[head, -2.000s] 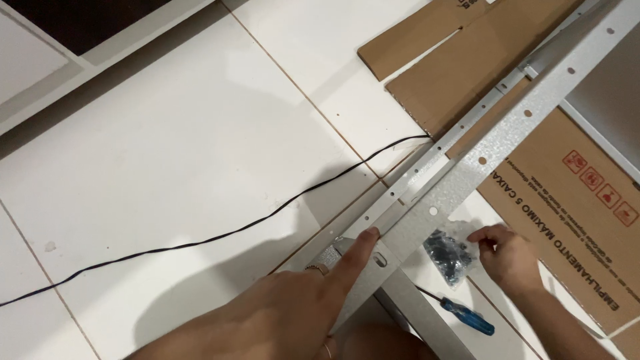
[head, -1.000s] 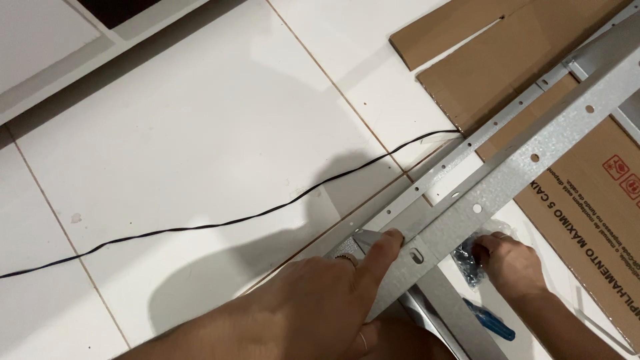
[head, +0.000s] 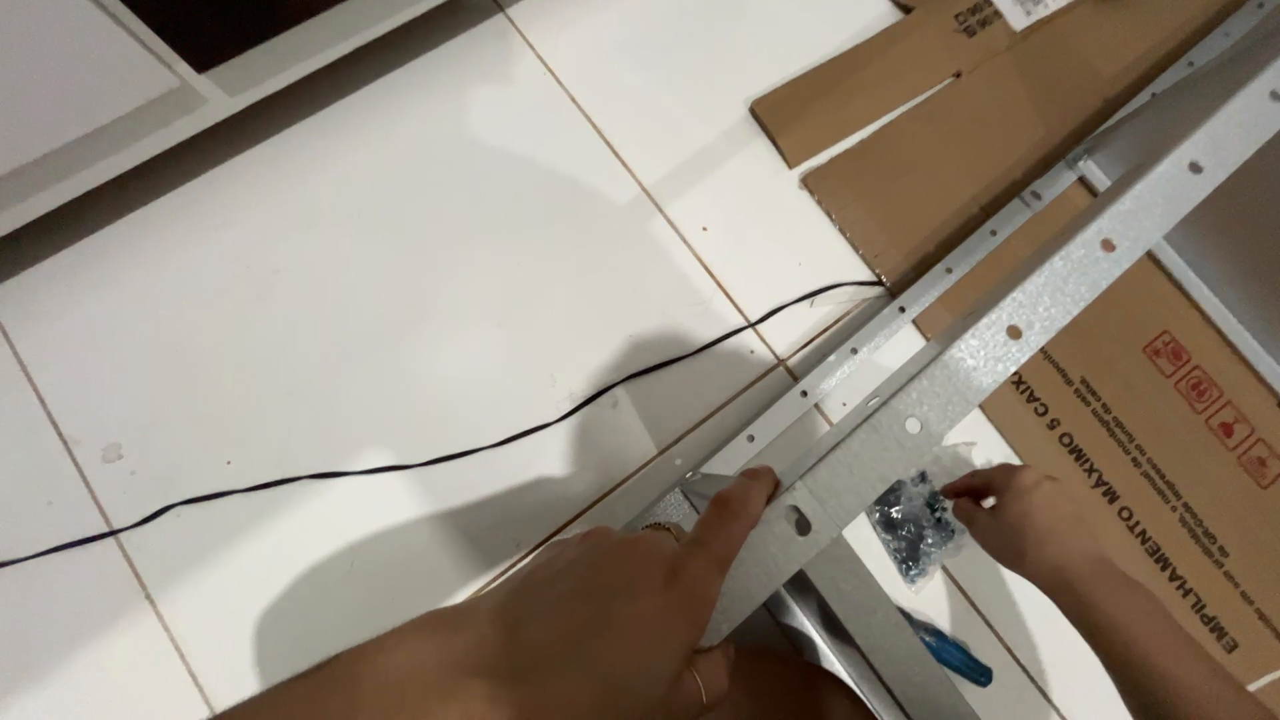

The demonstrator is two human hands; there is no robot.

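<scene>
My left hand (head: 620, 590) grips the lower end of a perforated galvanized metal angle post (head: 960, 380), its index finger lying along the edge near an oval slot. Beyond the post, my right hand (head: 1030, 520) is at the edge of a clear plastic bag of small dark hardware (head: 912, 525) on the floor, thumb and fingertips pinched together at the plastic. Whether a piece is between the fingertips I cannot tell. A screwdriver with a blue handle (head: 955, 650) lies just below the bag, its shaft partly hidden by a metal piece.
Flattened cardboard (head: 1100, 400) with printed writing and red symbols lies under the metal frame at right, more cardboard (head: 870, 110) at the top. A thin black cord (head: 480, 447) crosses the white tiled floor (head: 350, 300). A white furniture edge (head: 250, 85) borders the upper left.
My right hand stays at the hardware bag, its fingers shifting about there. The left hand keeps its place on the metal post.
</scene>
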